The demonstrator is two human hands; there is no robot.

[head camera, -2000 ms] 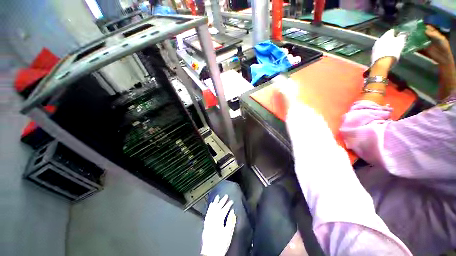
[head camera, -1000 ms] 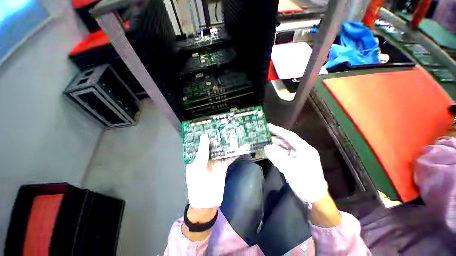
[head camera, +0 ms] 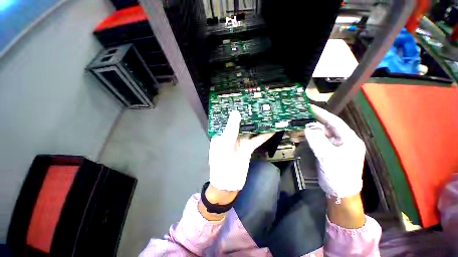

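Observation:
A green circuit board [head camera: 263,108] covered in small components is held level in front of the magazine rack. My left hand [head camera: 231,155], in a white glove with a black band at the wrist, holds its left part, thumb on top and fingers beneath. My right hand [head camera: 336,150], also white-gloved, grips its right near corner. The magazine rack [head camera: 314,37] stands upright behind the board, with black ribbed side walls and several green boards inside. The held board hides the rack's lower slots.
An orange-red mat [head camera: 417,135] lies on the right bench, with a blue cloth [head camera: 402,54] beyond. A pale sheet [head camera: 334,59] is beside the rack. Black bins [head camera: 103,211] and a small empty rack [head camera: 125,75] stand on the floor at left. A neighbour's pink sleeve [head camera: 448,198] shows at right.
Two seconds ago my right arm reached over the mat and my left hand was empty. Both hands now hold a board, which sits farther right and higher in view than one second ago.

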